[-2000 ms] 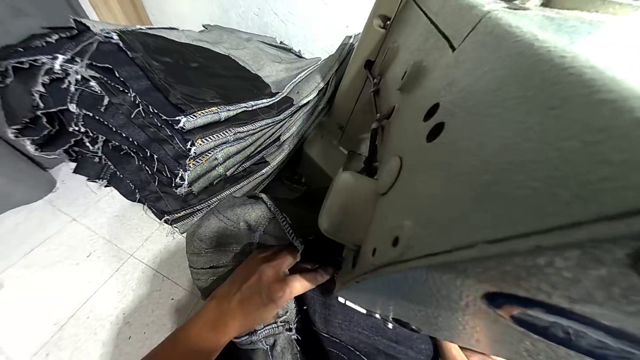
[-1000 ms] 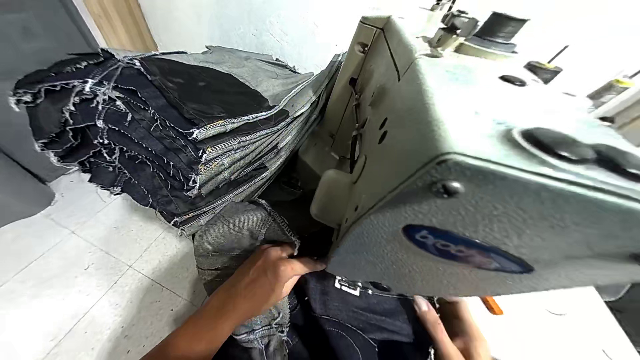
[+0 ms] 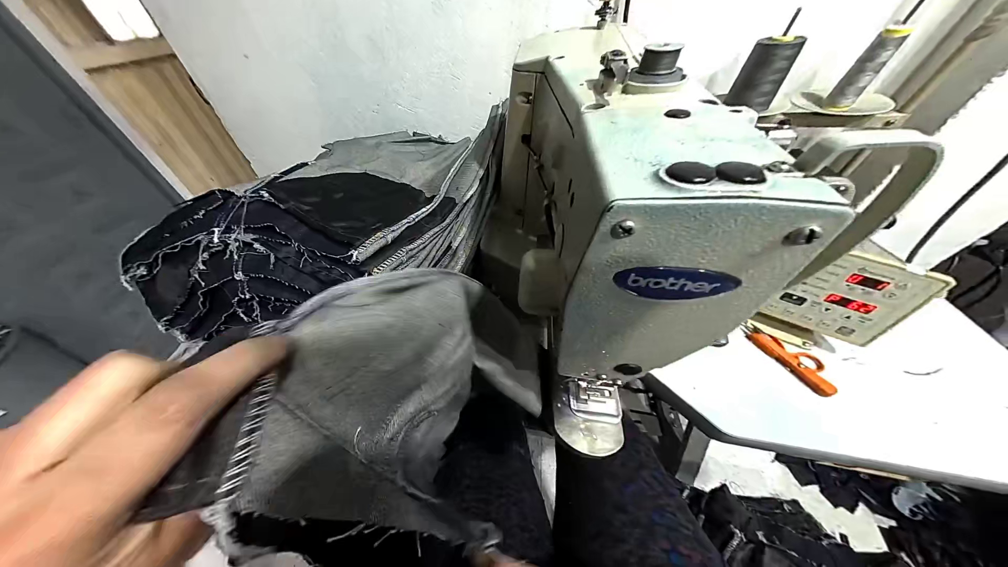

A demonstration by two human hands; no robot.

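My left hand [image 3: 134, 449], large at the lower left, grips the overlocked edge of a dark grey denim piece [image 3: 354, 378], its paler inner side facing up. The cloth spreads from that hand toward the Brother industrial sewing machine [image 3: 677, 236]. Of my right hand [image 3: 500, 559] only a bit of finger shows at the bottom edge, beside the cloth's frayed lower corner; its grip is hidden. No cloth lies on the machine's narrow metal arm end, under the presser clamp [image 3: 594, 400].
A stack of denim pieces [image 3: 244, 260] with loose threads lies behind the cloth. Orange thread snips [image 3: 791, 362] rest on the white table [image 3: 850, 425] beside a control panel [image 3: 858, 295]. Thread cones [image 3: 768, 72] stand behind the machine. Dark fabric [image 3: 756, 524] lies on the floor at lower right.
The denim has come away from under the machine head, and my left hand has moved left with its edge. My right hand has left the machine's front. The view has shifted, showing more machine.
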